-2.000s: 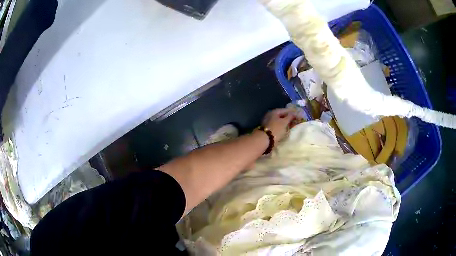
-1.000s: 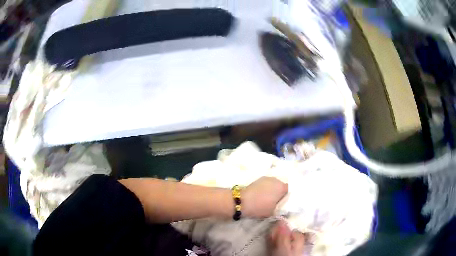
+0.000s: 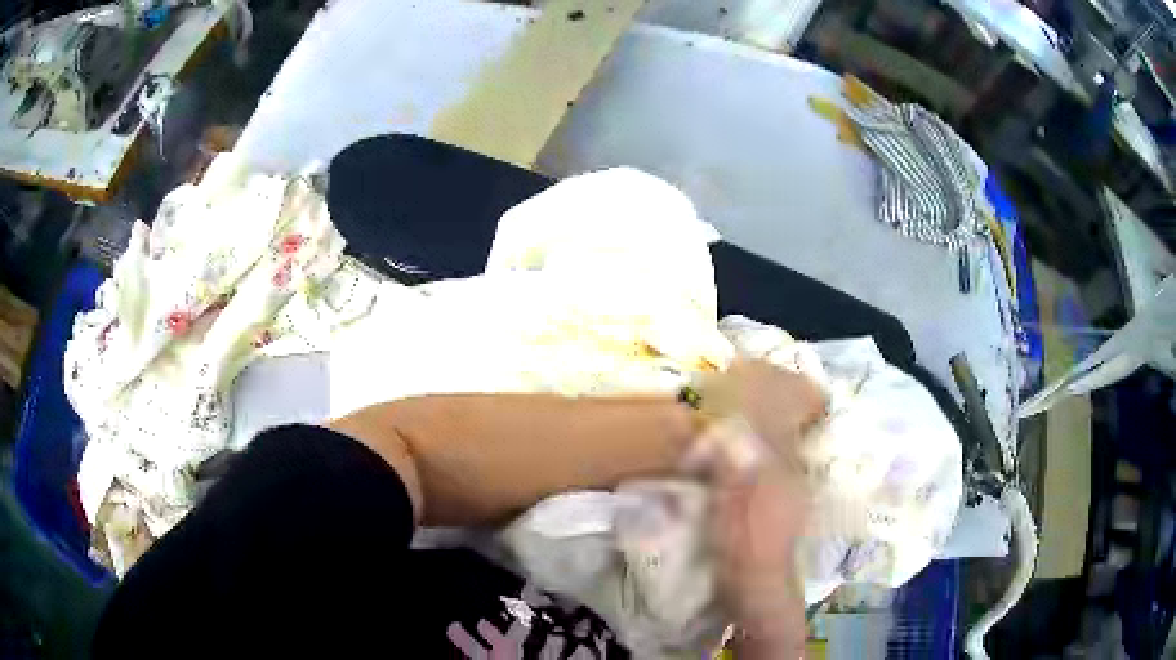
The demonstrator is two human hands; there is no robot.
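Note:
A cream floral dress (image 3: 890,464) is lifted over the near side of the table, bunched around my hands, with pale cloth spread to the left across the black pressing arm. My left hand (image 3: 774,397), with a beaded bracelet at its wrist, reaches in from the left and is shut on the dress. My right hand (image 3: 754,509) comes up from the bottom edge close below it, blurred, shut on the cloth. The fingers of both are smeared by motion. The black pressing arm (image 3: 413,206) lies across the table, its middle hidden by cloth.
Another floral garment heap (image 3: 194,310) hangs over the table's left edge above a blue basket (image 3: 52,426). A striped cloth (image 3: 922,174) lies at the far right. The iron (image 3: 974,413) stands at the right edge with its white hose (image 3: 1019,567). Sewing equipment stands at upper left.
The dress has come up from beside the blue basket onto the table and pressing arm, with both hands at it. The view has swung, now showing more of the table and the striped cloth.

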